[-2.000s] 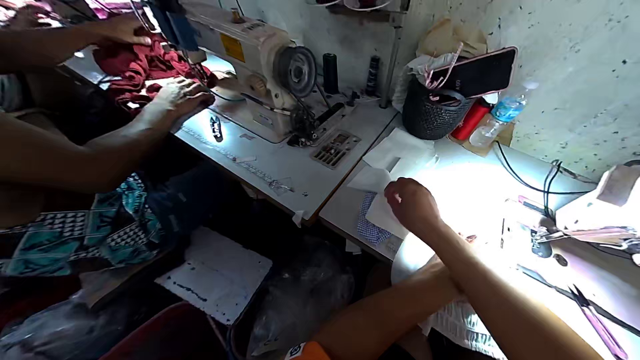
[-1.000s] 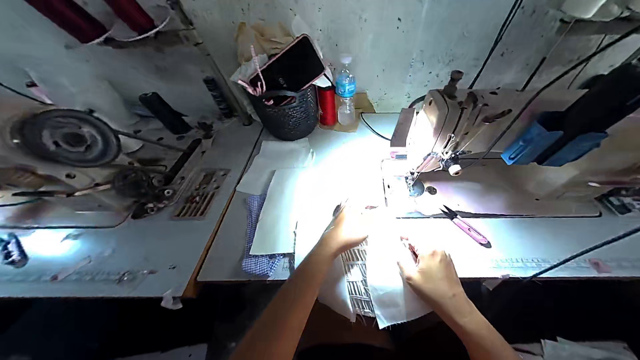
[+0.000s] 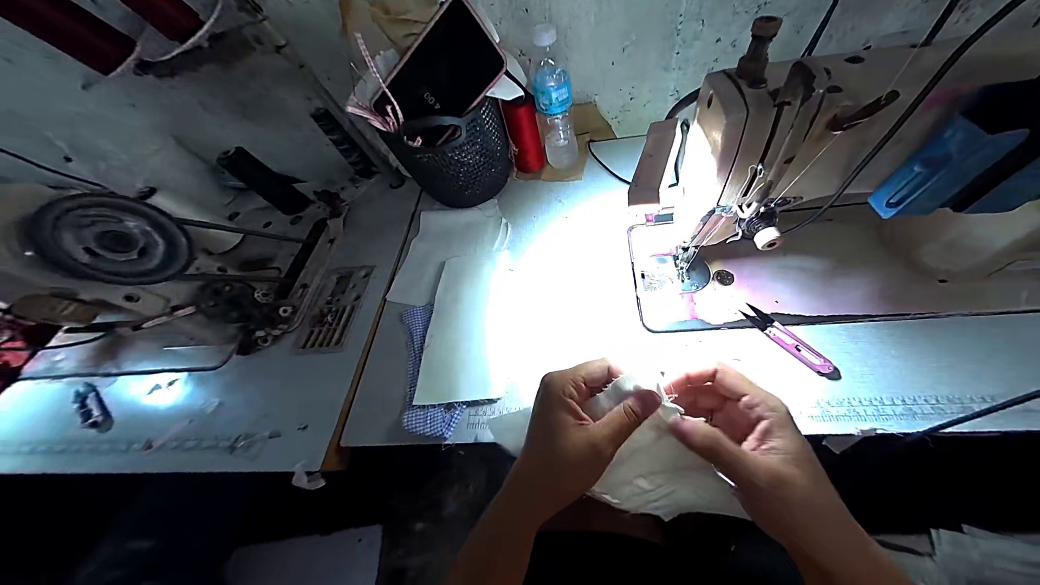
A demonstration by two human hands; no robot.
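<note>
A piece of white fabric (image 3: 650,471) hangs over the table's front edge, its upper edge pinched between my two hands. My left hand (image 3: 581,426) grips it between thumb and fingers. Close on the right, my right hand (image 3: 739,431) holds the same edge with thumb and forefinger. Pink-handled thread snips (image 3: 792,341) lie beyond my right hand, below the sewing machine (image 3: 731,162) with its needle and presser foot. To the left of my hands, a white fabric panel (image 3: 459,333) partly covers blue checked cloth (image 3: 418,418); another white piece (image 3: 431,252) lies behind.
A black mesh basket (image 3: 455,158) holding a phone (image 3: 443,65) stands at the back, beside a red thread spool (image 3: 524,134) and a plastic bottle (image 3: 556,106). A second sewing machine (image 3: 114,240) is at the left. A blue holder (image 3: 946,166) hangs at the right.
The view has swung right from the neighbouring person's machine. Since one second ago, my hands have come together on the white fabric's edge; the striped patterned part seen between them then no longer shows.
</note>
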